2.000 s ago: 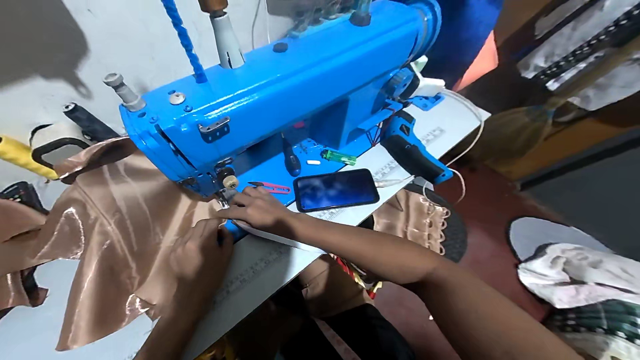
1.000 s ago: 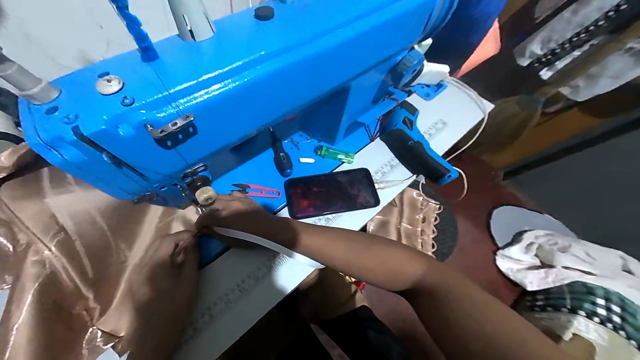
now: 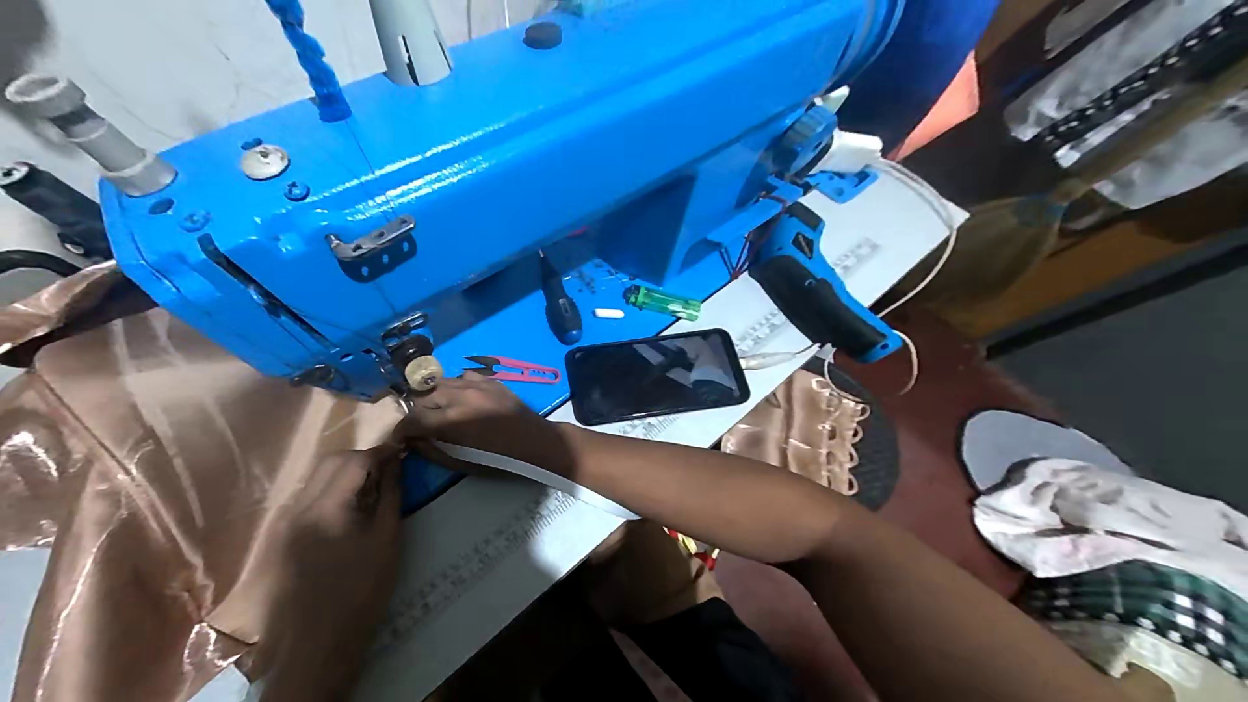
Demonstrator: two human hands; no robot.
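A blue sewing machine (image 3: pixel 546 166) stands across the view. Rose-gold satin fabric (image 3: pixel 166 439) spreads to the left of its needle area. My left hand (image 3: pixel 346 497) rests on the satin with its fingers bent, close to the presser foot; whether it pinches the cloth is hard to tell. My right hand (image 3: pixel 478 414) lies just right of the foot, its fingertips by the needle and near my left fingers. A narrow white strip (image 3: pixel 536 473) runs out from under my right hand across the table edge. The fingertips and the stitching point are largely hidden.
Thread snips (image 3: pixel 517 370), a screwdriver (image 3: pixel 560 300), a green lighter (image 3: pixel 663 302) and a smartphone (image 3: pixel 658 375) lie right of my hands. Beyond them are a blue-and-black power tool (image 3: pixel 819 283) and a white cable (image 3: pixel 941 234). More satin (image 3: pixel 799 429) hangs below the table (image 3: pixel 468 565).
Both hands stay close to the needle area, with the satin under my left hand. The view moved in toward the machine, then back somewhat.
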